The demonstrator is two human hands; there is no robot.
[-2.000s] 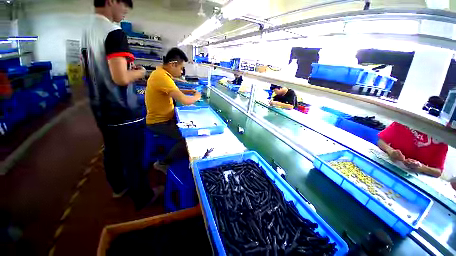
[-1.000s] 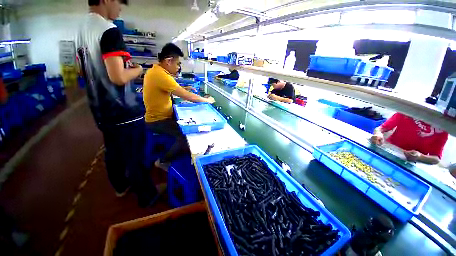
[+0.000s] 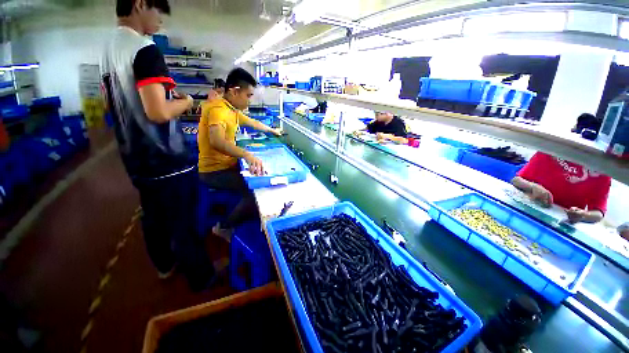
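Observation:
Neither of my hands is in view. A large blue tray [image 3: 281, 276] full of loose black stems [image 3: 358, 289] lies nearest in front of me, at the bottom centre. A small white piece lies on top of the stems near the tray's far end. Black-and-white assembled pieces [image 3: 394, 233] lie on the green belt [image 3: 414, 241] just right of the tray. A dark, blurred object [image 3: 514, 320] is at the lower right edge; I cannot tell what it is.
A blue tray of yellow and whitish parts [image 3: 507, 238] sits right of the belt. A brown carton [image 3: 155, 324] stands below left. A blue stool [image 3: 248, 258], a standing person [image 3: 148, 124] and a seated person in yellow [image 3: 219, 138] are at left. A person in red [image 3: 565, 183] sits across.
The person in yellow has moved one hand down to the far blue tray. The hands of the person in red have shifted. The view has shifted slightly.

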